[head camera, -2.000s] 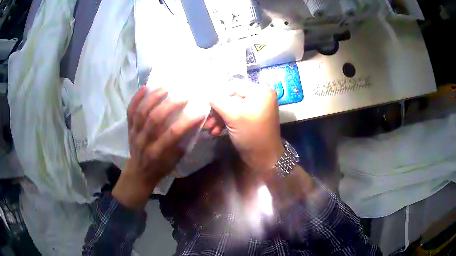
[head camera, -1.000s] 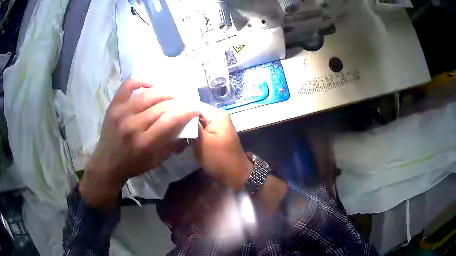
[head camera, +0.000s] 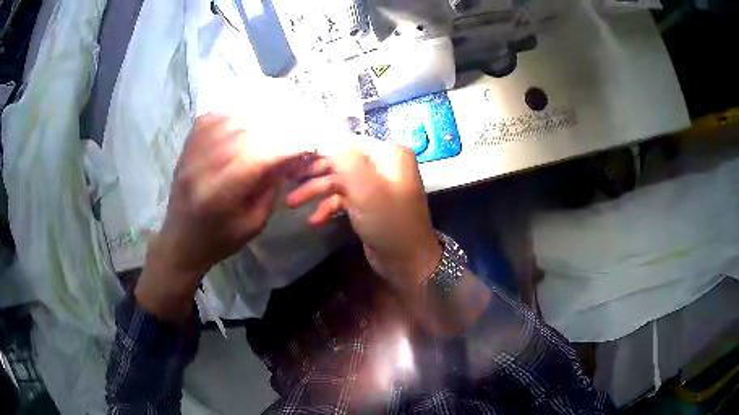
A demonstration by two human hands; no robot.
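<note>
White cloth (head camera: 263, 109) lies glaring under the lamp at the sewing machine's front, its edges washed out. My left hand (head camera: 223, 186) is blurred, on the cloth's left part, fingertips pointing right. My right hand (head camera: 377, 190) is beside it, thumb and forefinger near the left fingertips at the cloth's near edge, other fingers spread. The glare hides how the cloth sits between the fingers. The blue plate (head camera: 437, 128) shows to the right of my right hand. The needle area is lost in glare.
Sewing machine head (head camera: 413, 69) stands beyond my hands. The cream machine table (head camera: 600, 97) with printed scale and dark hole extends right. A long white cloth heap (head camera: 49, 170) hangs at left. Folded white cloth (head camera: 640, 267) lies at lower right.
Since a second ago, my right hand has moved up and right, over part of the blue plate, and its lower fingers have spread. My left hand has shifted slightly and blurred.
</note>
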